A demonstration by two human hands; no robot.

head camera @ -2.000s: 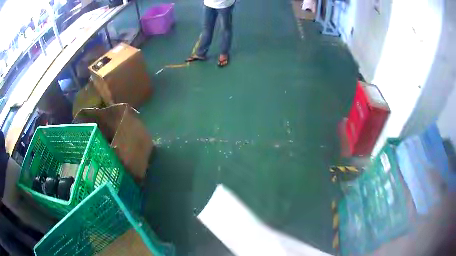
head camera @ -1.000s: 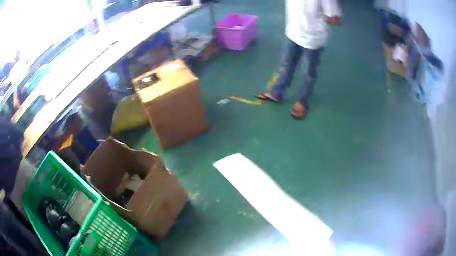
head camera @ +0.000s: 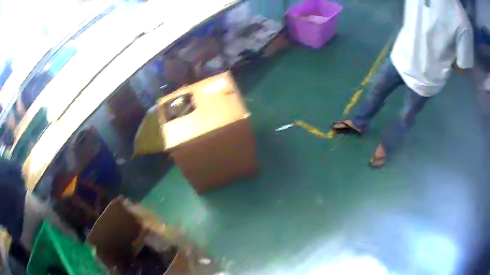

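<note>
Neither of my hands shows. A bright white blurred patch (head camera: 333,264) lies at the bottom edge; I cannot tell whether it is the white sheet. Nearest in front, at the lower left, is an open brown carton (head camera: 113,233) with small dark and pale things inside, blurred. Part of a green crate (head camera: 59,252) is beside it, cut off by the bottom edge. A taller brown carton (head camera: 215,156) stands on the floor beyond, with a dark object or opening on its top.
A long pale bench (head camera: 107,80) curves along the left, with clutter beneath. A yellow sack-like thing (head camera: 149,134) is behind the tall carton. A purple basket (head camera: 314,24) stands at the back. A person in a white top (head camera: 430,48) is at the right on the green floor (head camera: 301,182).
The view has turned left and moved closer to the tall carton. The white sheet, clear before, is no longer distinct. The green crate has slid mostly out of view. The person appears further right and larger.
</note>
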